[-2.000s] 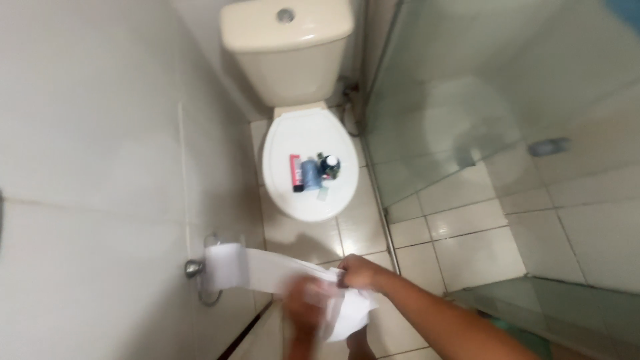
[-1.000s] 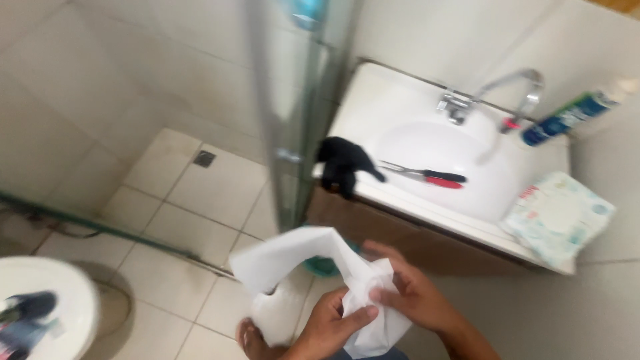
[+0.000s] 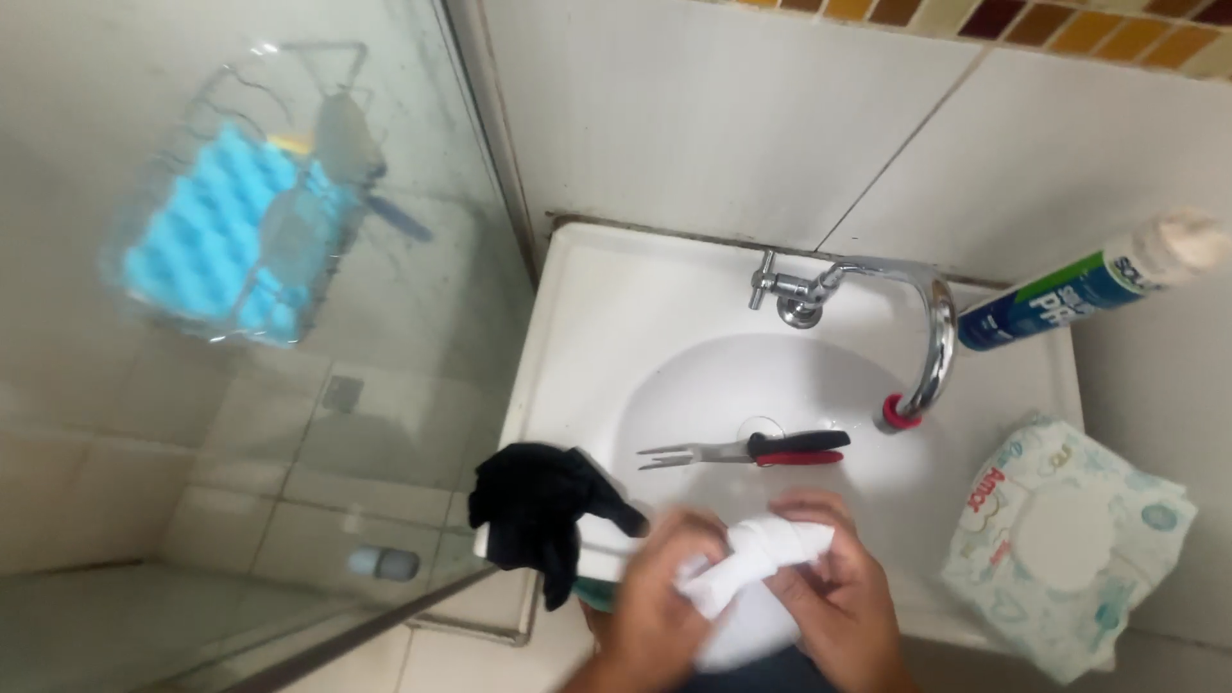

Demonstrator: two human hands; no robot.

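Note:
My left hand (image 3: pixel 669 587) and my right hand (image 3: pixel 837 587) both grip a folded wad of white toilet paper (image 3: pixel 760 558) over the front edge of the sink. Part of the paper hangs below the fingers. Beyond my hands, snap-ring pliers or a similar tool with one black and one red handle (image 3: pixel 794 449) lies in the white basin (image 3: pixel 683 395), its thin forked end pointing left. A black cloth or glove (image 3: pixel 539 505) drapes over the sink's front left corner, close to my left hand.
A chrome faucet (image 3: pixel 938 337) curves over the basin. On the right stand a blue sealant tube (image 3: pixel 1059 298) and a soft wipes pack (image 3: pixel 1068 539). A glass shower panel (image 3: pixel 404 318) is at left, with a blue sponge (image 3: pixel 221 231) in a clear holder.
The view has swung from the toilet to the sink. The paper strip, earlier stretching from the wall roll and later hanging loose, is now bunched into a compact wad between my hands.

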